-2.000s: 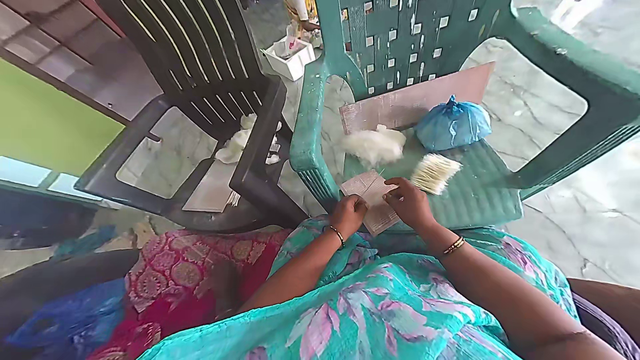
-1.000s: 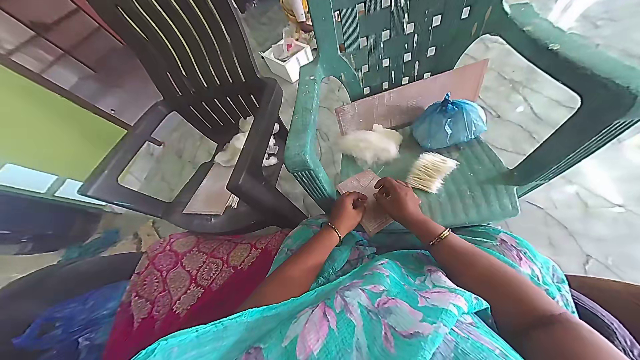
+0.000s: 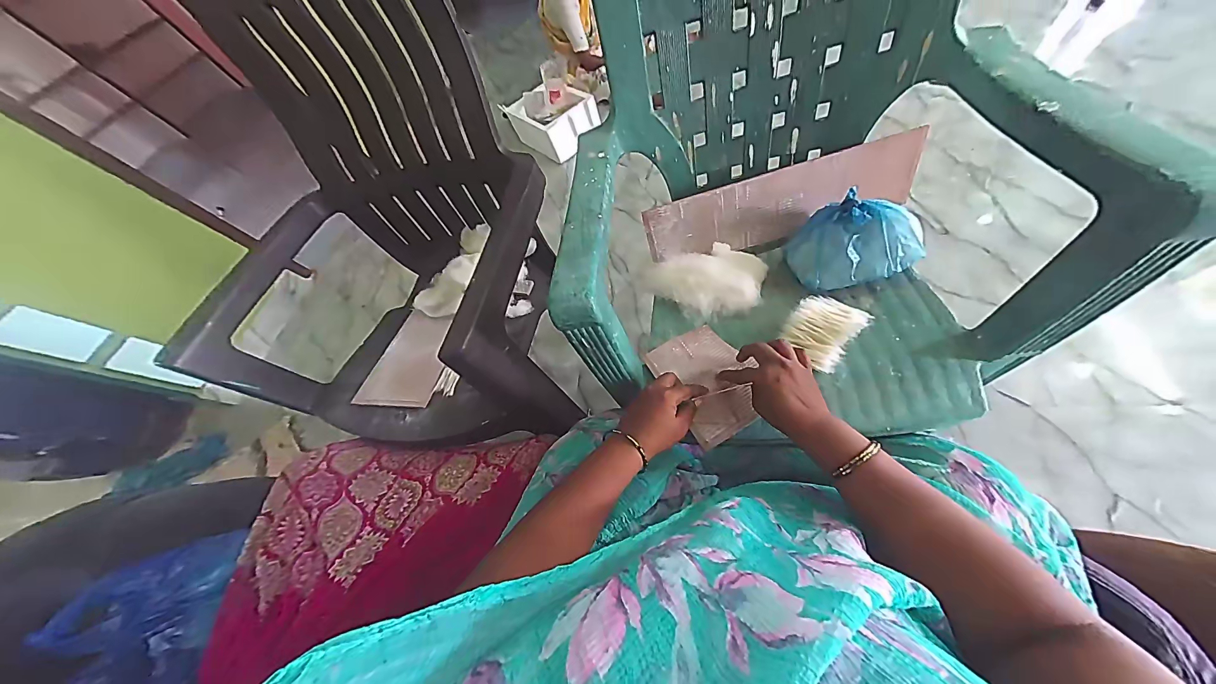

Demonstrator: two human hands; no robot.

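My left hand (image 3: 659, 412) and my right hand (image 3: 785, 388) meet over a small flat board (image 3: 701, 359) at the front of the green plastic chair's seat. The fingertips of both hands pinch a thin, pale strand across the board; its material is too small to tell. Right beyond my right hand lies a bundle of thin cream-white sticks or wicks (image 3: 825, 331). A fluffy heap of cotton wool (image 3: 711, 281) sits behind the board. Beside it is a knotted blue plastic bag (image 3: 854, 243) with something inside. A larger flat board (image 3: 788, 195) leans at the chair's back.
A dark brown plastic chair (image 3: 494, 332) at the left holds white cotton (image 3: 450, 285) and another board (image 3: 404, 366). Behind, on the marble-patterned floor, stands a white box (image 3: 556, 123) near a person's hand (image 3: 591, 61). A blue plastic bag (image 3: 142, 598) lies at lower left.
My right hand has come in toward my left hand and then shifted slightly outward again over the board. The cotton, the stick bundle and the bag have stayed in place.
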